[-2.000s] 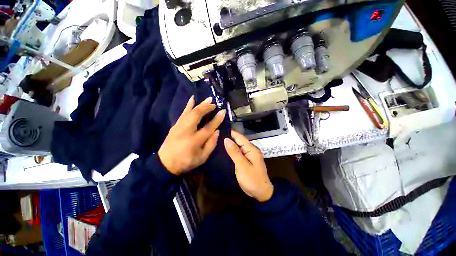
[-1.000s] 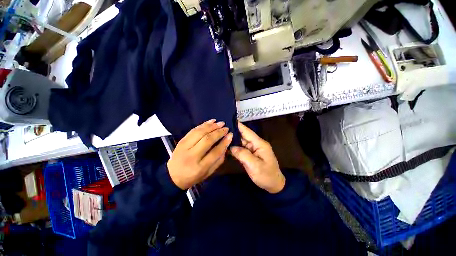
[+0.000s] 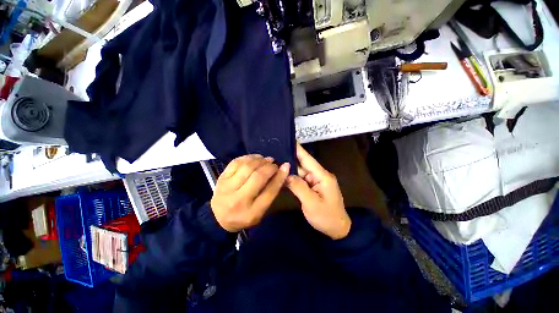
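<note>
A navy garment (image 3: 251,92) lies over the white table and runs from the needle area of the overlock machine (image 3: 343,46) down to my hands at the table's front edge. My left hand (image 3: 247,191) pinches the fabric near its right edge, with the fingers bent over it. My right hand (image 3: 322,197) pinches the same edge between thumb and fingers, just right of my left fingertips. The garment's far end reaches the machine's dark presser foot area (image 3: 277,30). The fabric under my fingers is partly hidden.
A grey motor-like unit (image 3: 34,113) stands at left. An orange-handled tool (image 3: 423,66), thin snips (image 3: 471,70) and a pale thread bundle (image 3: 390,98) lie right of the machine. Blue crates (image 3: 76,238) are below at left and right; a white sack (image 3: 453,165) fills the right one.
Since two seconds ago, both hands have moved from beside the presser foot down to the table's front edge, keeping the fabric edge. The view has tilted down. In the last second little has moved.
</note>
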